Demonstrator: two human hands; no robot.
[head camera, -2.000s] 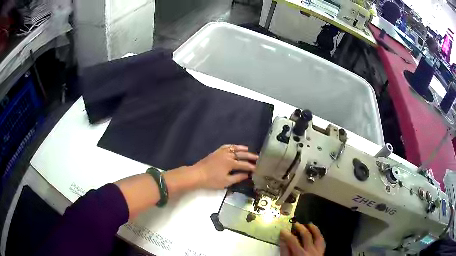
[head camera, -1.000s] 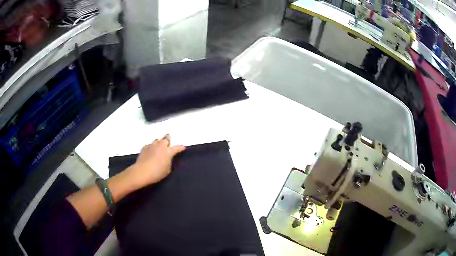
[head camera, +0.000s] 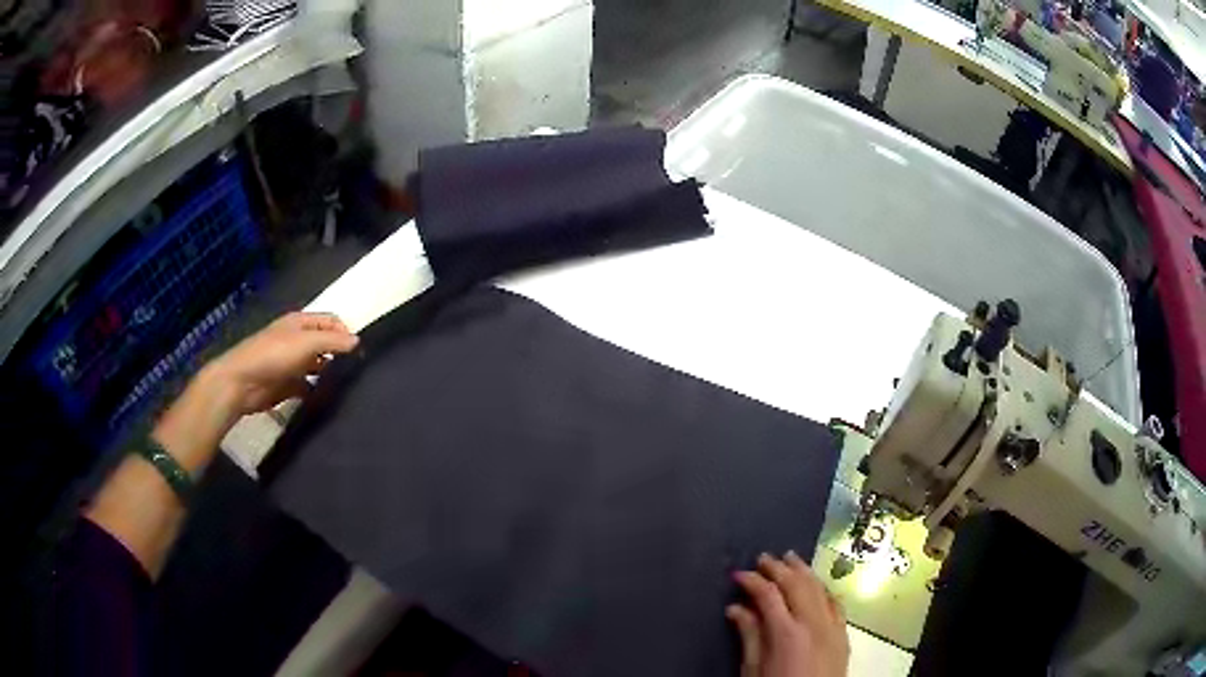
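Note:
A large dark fabric panel (head camera: 556, 463) lies across the white table, its right edge beside the needle plate (head camera: 880, 582) of the sewing machine (head camera: 1005, 463). My left hand (head camera: 284, 360) is at the panel's far left edge, with the fingertips against the cloth; whether they pinch it is unclear. My right hand (head camera: 794, 622) lies on the panel's lower right corner, left of the lit presser foot (head camera: 873, 533), and is cut off by the bottom edge. The panel's bottom edge is partly out of the picture.
A folded dark bundle (head camera: 556, 199) lies at the table's far left corner. A translucent white bin (head camera: 926, 199) stands behind the table. Dark pieces (head camera: 999, 595) lie under the machine arm. A concrete pillar (head camera: 526, 66) and blue crate (head camera: 172, 304) are at the left.
The stitched-side panel left the machine area, and a dark panel now lies turned and spread beside the needle plate. My left hand moved left to its edge. My right hand came back into view on it.

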